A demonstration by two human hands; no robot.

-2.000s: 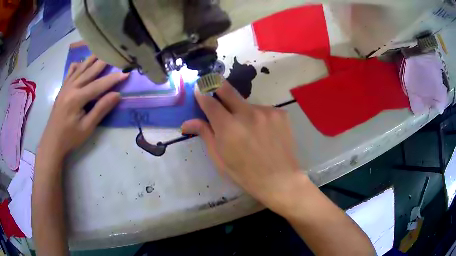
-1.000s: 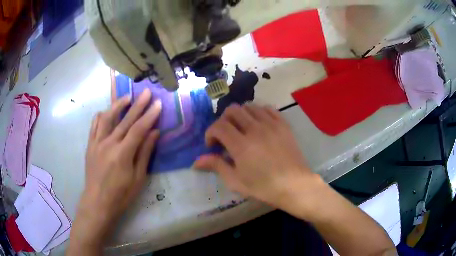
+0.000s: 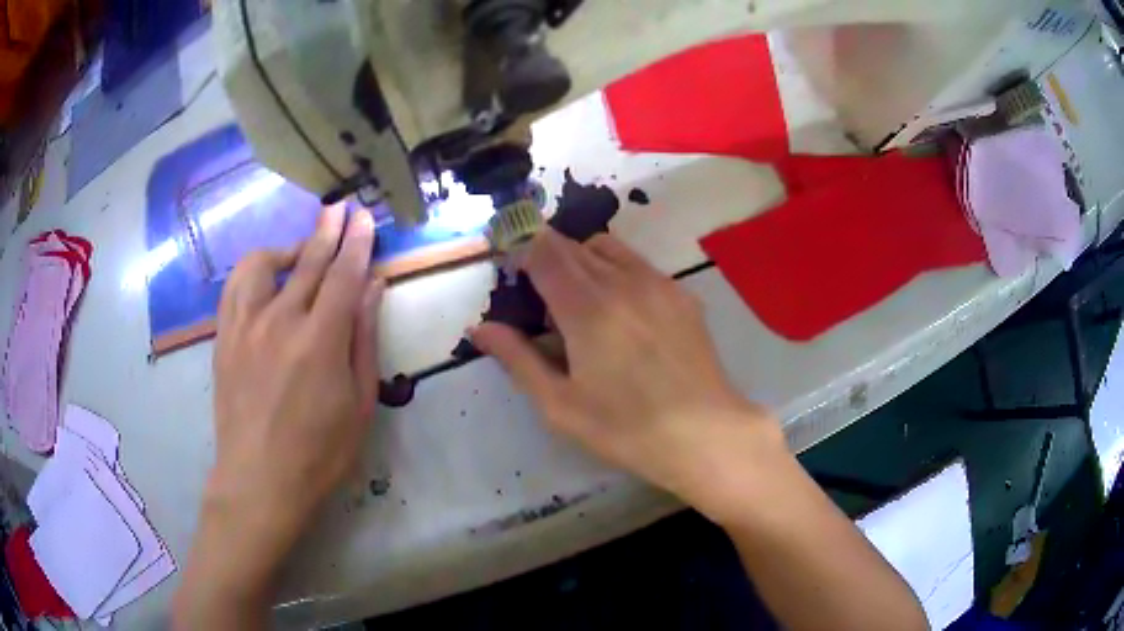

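Observation:
The blue-grey plastic template [image 3: 173,253] lies under the machine head, with its brown hinge tape [image 3: 431,260] along the edge nearest me. A slot outline shows in its left part, under glare. My left hand [image 3: 290,370] rests flat, its fingertips on the template and tape left of the needle. My right hand [image 3: 641,364] is right of the needle, thumb and fingers apart. Its fingertips are at the tape's right end, beneath the knurled brass-coloured knob [image 3: 518,223], which partly hides them. Whether they touch the template is unclear.
The cream machine head [image 3: 308,93] overhangs the work. Red fabric pieces [image 3: 851,240] lie right of it, beside pale pink pieces [image 3: 1021,197]. Narrow pink pieces with red rims [image 3: 43,333] and a fanned pale stack [image 3: 93,524] lie at left. Plastic sheets [image 3: 123,123] lie far left.
The template has turned under the needle, so the brown tape now runs along its near side. My left hand first moved right and nearer me. My right hand has shifted slightly, staying near the knob.

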